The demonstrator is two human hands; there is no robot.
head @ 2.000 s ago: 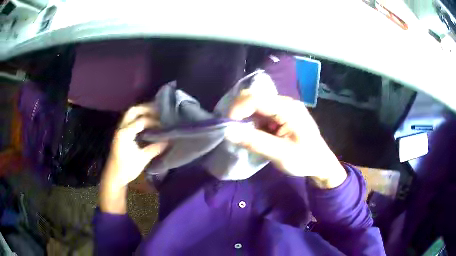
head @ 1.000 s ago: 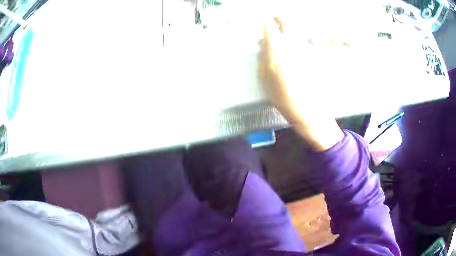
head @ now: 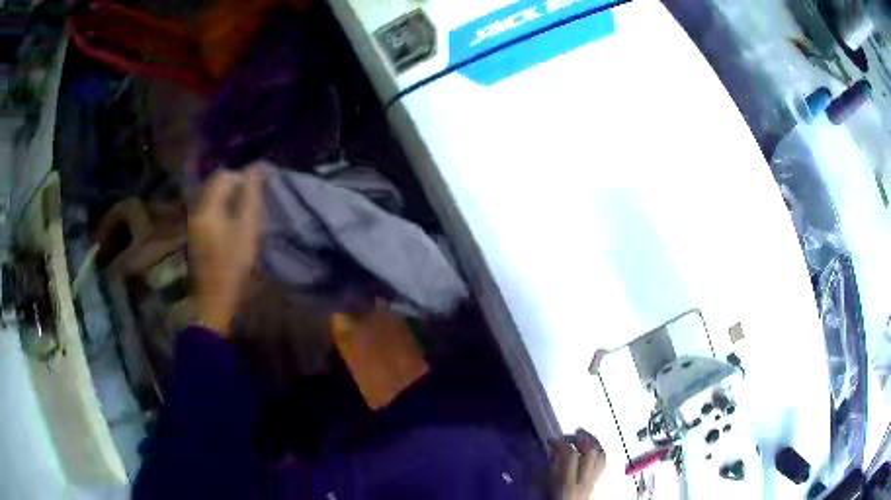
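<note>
The pale grey-lilac garment (head: 376, 234) hangs beside the left edge of the white machine table, with a dark seam line across it. My left hand (head: 227, 229) holds its upper left end; the fingers are blurred. My right hand (head: 578, 464) is at the table's near edge at the bottom, small and partly cut off, with fingers bent; whether it holds anything cannot be told. The white sewing machine head (head: 699, 405) stands on the table, with small metal parts and a red piece beside it.
The white table (head: 586, 195) has a blue stripe and a black cord across its far end. Dark purple cloth (head: 274, 107) lies beyond my left hand. An orange-brown board (head: 379, 356) is below the garment. Thread spools (head: 848, 102) and clear plastic are at the right.
The view has turned to the left side of the table. My left hand has come into view holding the grey garment. My right hand has moved from over the table to its near edge.
</note>
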